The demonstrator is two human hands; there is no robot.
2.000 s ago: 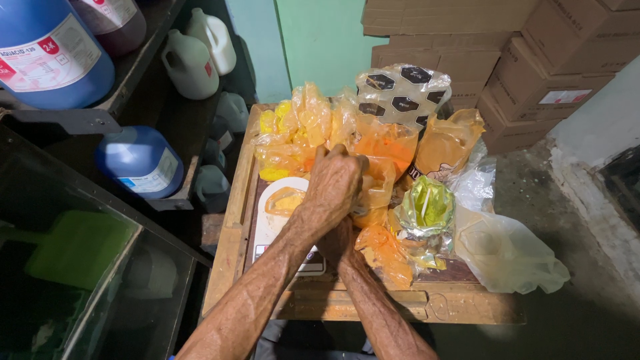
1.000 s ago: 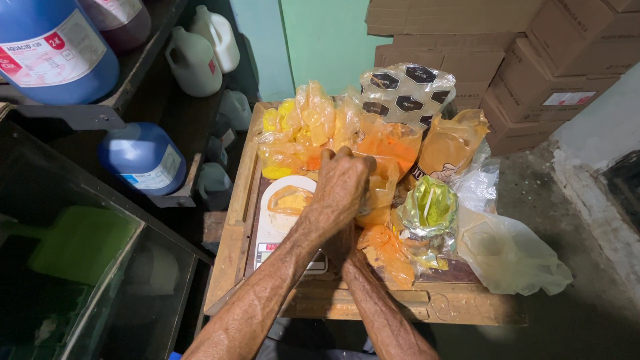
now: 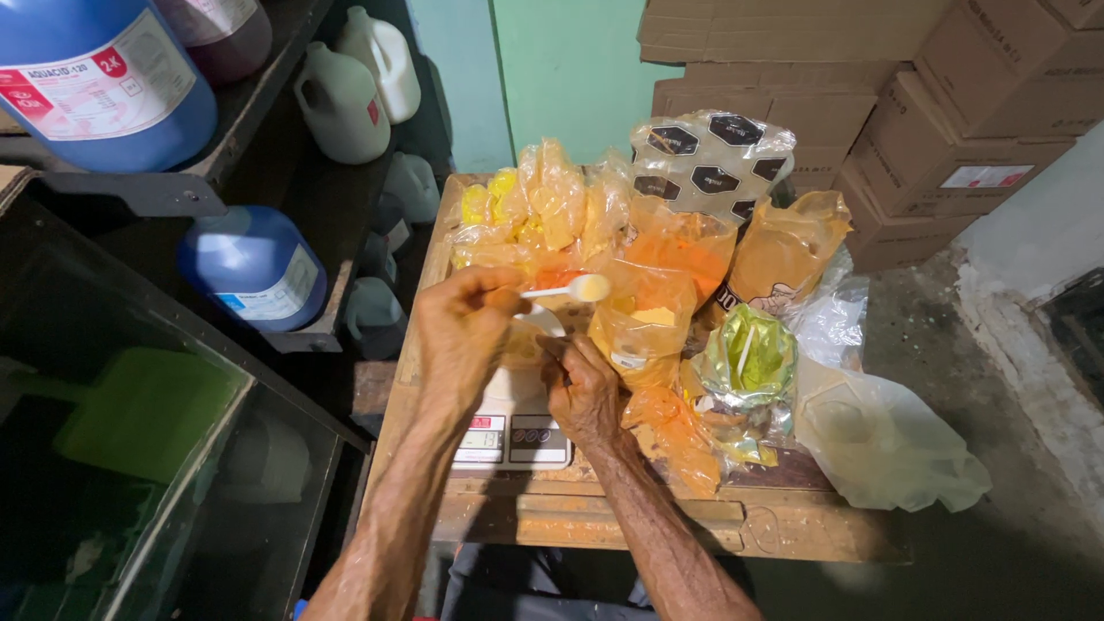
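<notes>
My left hand point(image 3: 470, 332) pinches a white plastic spoon point(image 3: 586, 288) with pale yellow powder in its bowl. Below and right of it is my right hand point(image 3: 582, 388), its fingers curled beside a second white, spoon-like piece point(image 3: 542, 320); whether it grips that piece is unclear. Both hands are above a white digital kitchen scale point(image 3: 515, 444), whose platform is partly hidden. An open clear bag of pale orange-yellow powder point(image 3: 647, 332) stands just right of the hands. Behind it sits a bag of bright orange powder point(image 3: 681, 250). A foil-like bag with yellow-green contents point(image 3: 749, 355) holds a white stick.
Bags of yellow material point(image 3: 526, 203) and a hexagon-patterned bag point(image 3: 711, 159) crowd the back of the wooden table point(image 3: 630, 522). A translucent bag point(image 3: 888, 435) hangs over its right edge. Left are shelves with blue jugs point(image 3: 252, 267); cardboard boxes point(image 3: 957, 142) are stacked back right.
My left hand has moved left from the powder bags, and the spoon with powder now shows. My right hand, mostly hidden behind the left before, is now in plain view.
</notes>
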